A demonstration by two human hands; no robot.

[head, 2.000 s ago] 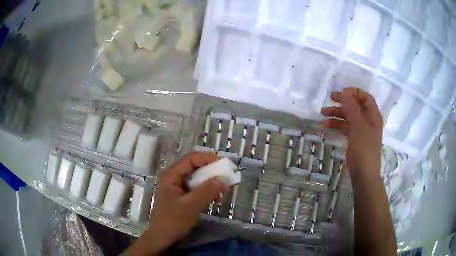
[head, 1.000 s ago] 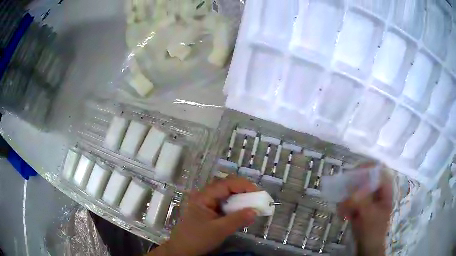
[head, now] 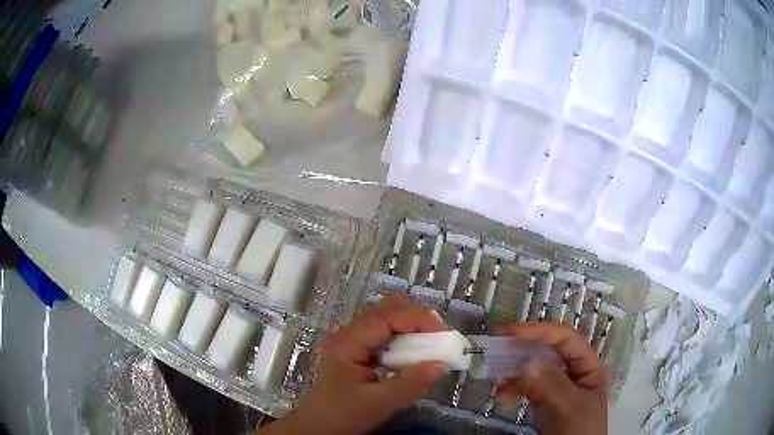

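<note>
My left hand [head: 365,357] holds a white housing [head: 417,350] on its side above the parts tray. A thin metal pin [head: 477,350] sticks out of the housing's right end. My right hand [head: 556,370] holds a translucent whitish piece [head: 505,355] between its fingers, with its left end at the pin. Whether the piece touches the housing cannot be told. The clear parts tray [head: 373,246] holds rows of rod inserts [head: 458,270] with dark bands. My hands hide part of its lower rows.
A clear tray [head: 327,204] at the left holds two rows of white housings [head: 291,273]. A large white pocket tray [head: 552,153] lies beyond. Cream foam blocks [head: 243,144] lie at the upper left, white scraps [head: 709,365] at the right, stacked trays [head: 59,127] at the far left.
The view has shifted. My right hand, empty two seconds ago, took hold of the translucent piece and has brought it left to the pin. My left hand still holds the housing.
</note>
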